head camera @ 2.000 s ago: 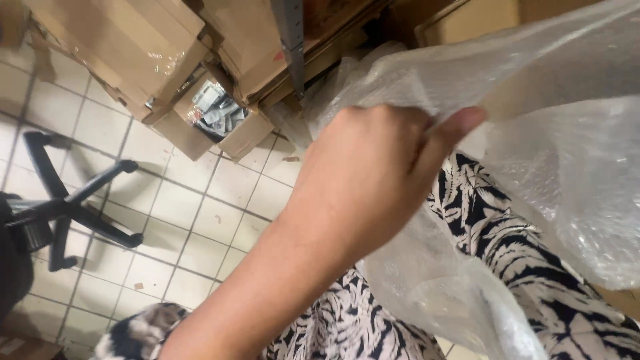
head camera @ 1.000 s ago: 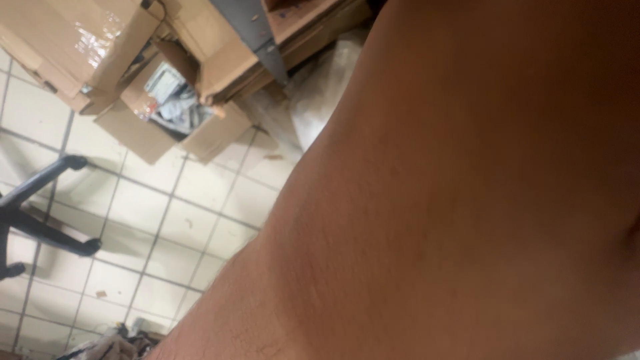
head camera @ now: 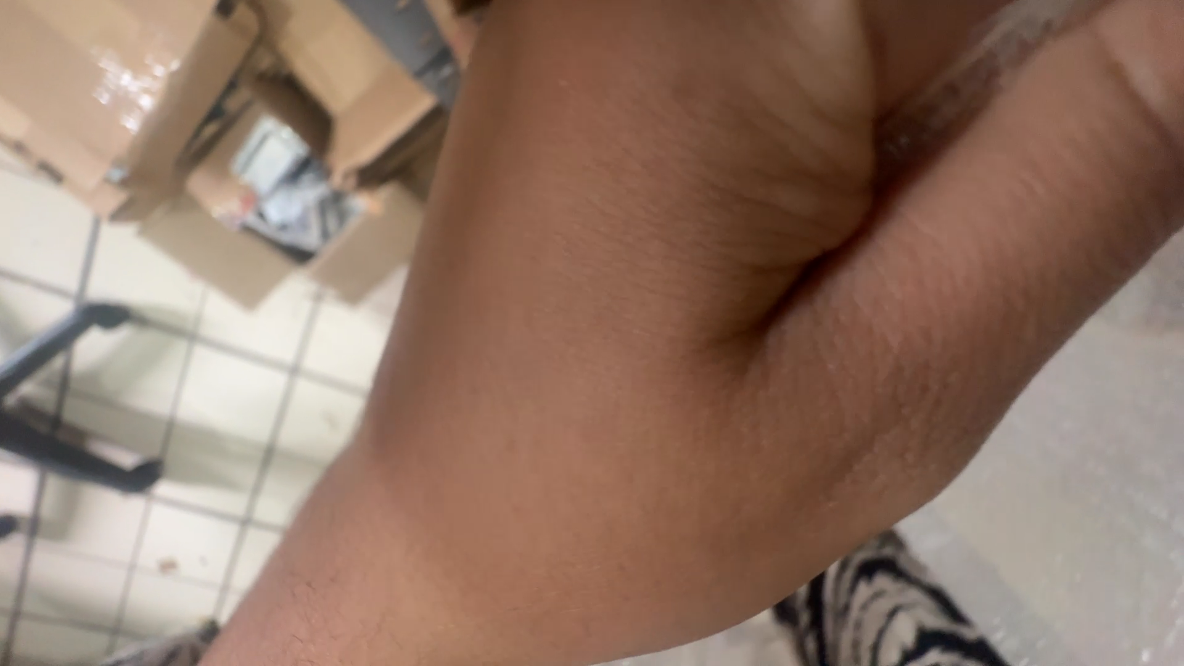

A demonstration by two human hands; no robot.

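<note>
My left hand [head camera: 786, 277] fills the middle and right of the view, very close to the camera, with its forearm coming in from the bottom left. Clear plastic wrap [head camera: 980, 83] shows in the fold between the thumb and the palm. The fingertips lie beyond the frame's edge. More of the translucent plastic [head camera: 1091, 462] hangs below and to the right of the hand, beside a leg in black and beige patterned cloth [head camera: 888, 610]. My right hand is not in view.
An open cardboard box [head camera: 222, 259] with crumpled printed material inside stands on the tiled floor [head camera: 222, 379], next to larger cardboard boxes [head camera: 92, 55]. A black wheeled chair base [head camera: 65, 453] is at the left. A grey metal post [head camera: 398, 37] rises at the top.
My left hand has come much closer to the camera and now hides most of the plastic wrap and patterned cloth seen two seconds ago.
</note>
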